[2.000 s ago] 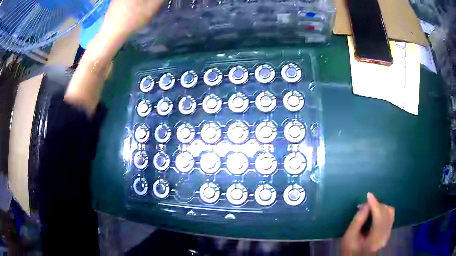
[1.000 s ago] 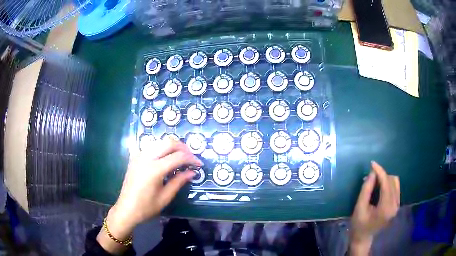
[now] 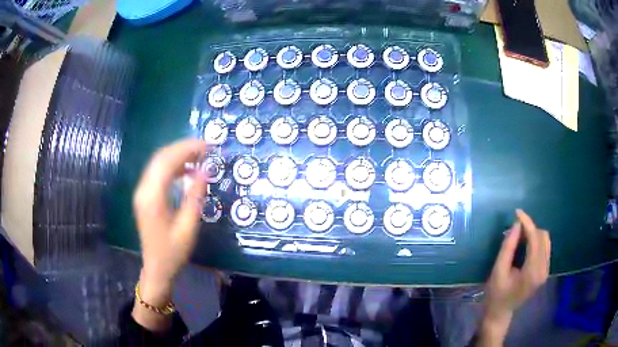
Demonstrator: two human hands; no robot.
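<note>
A clear blister tray (image 3: 463, 146) lies on the green bench in front of me. Its rows of round pockets hold silver-white ring parts (image 3: 322, 130), some with bluish centres. The part in the bottom left pocket looks darker than its neighbours and is partly beside my thumb. My left hand (image 3: 166, 203) is blurred at the tray's left edge, thumb and forefinger curled beside the left part of the fourth row; whether anything is between them is unclear. My right hand (image 3: 520, 261) is half-curled over the bench's front edge, right of the tray, with no part seen in it.
A stack of clear ridged trays (image 3: 88, 156) stands at the left beside tan cardboard (image 3: 27, 149). A smartphone (image 3: 523, 34) lies on paper (image 3: 542, 85) and brown card at the far right. A blue fan base (image 3: 152, 7) and clear stacked trays (image 3: 318, 10) are at the far side.
My left hand came in from the far left to the tray's front row, then moved left and away from me. The formerly bare front-row pocket holds a part. My right hand stays at the right.
</note>
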